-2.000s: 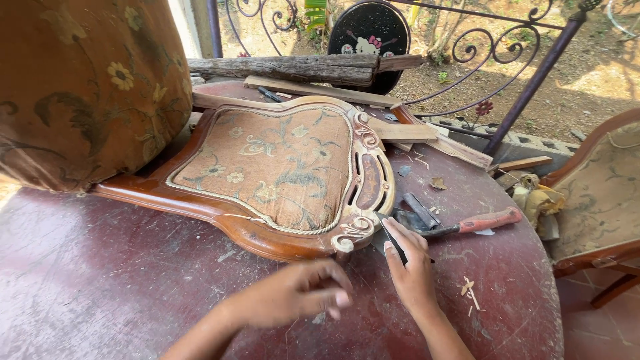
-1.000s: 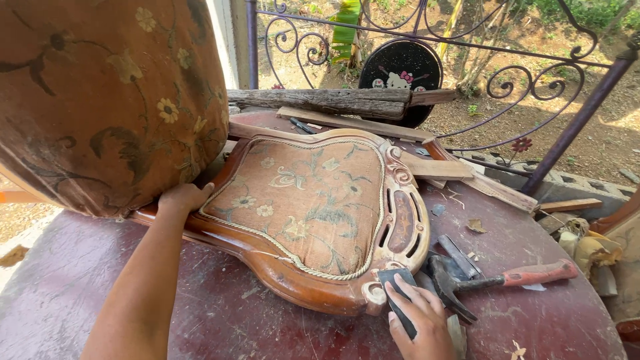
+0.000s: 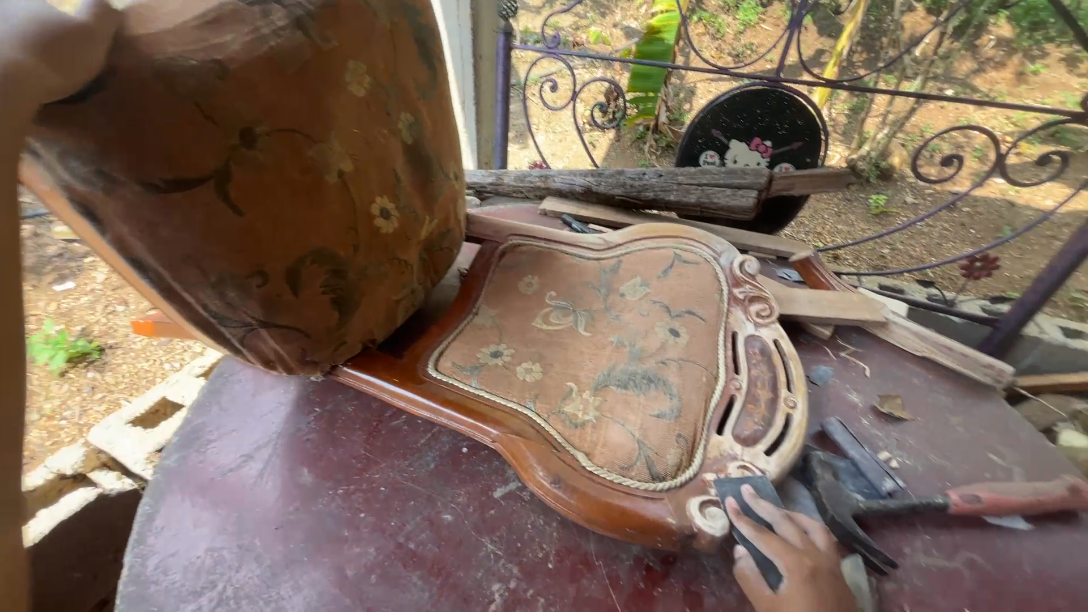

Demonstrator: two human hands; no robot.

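Observation:
A carved wooden chair back [image 3: 544,501] with a floral fabric panel [image 3: 586,357] lies flat, its scrolled top rail toward the right. The chair's padded seat [image 3: 280,187] stands up at the left. My right hand [image 3: 795,552] holds a dark sanding block or folded sandpaper [image 3: 752,527] against the pale scroll at the near corner of the top rail. Blurred at the upper left, my left hand [image 3: 59,51] is on the upper edge of the seat; its fingers are partly cut off and hard to make out.
A claw hammer [image 3: 901,506] with a red handle lies right of my right hand, beside a dark metal piece [image 3: 863,455]. Wood strips [image 3: 824,304] and a weathered beam [image 3: 629,189] lie behind the chair on the round dark-red table [image 3: 340,518]. Purple ironwork [image 3: 850,85] stands beyond.
My left hand has moved from the chair frame near the seat's lower edge up to the seat's top. My right hand stays at the scroll with the dark block. The view has shifted.

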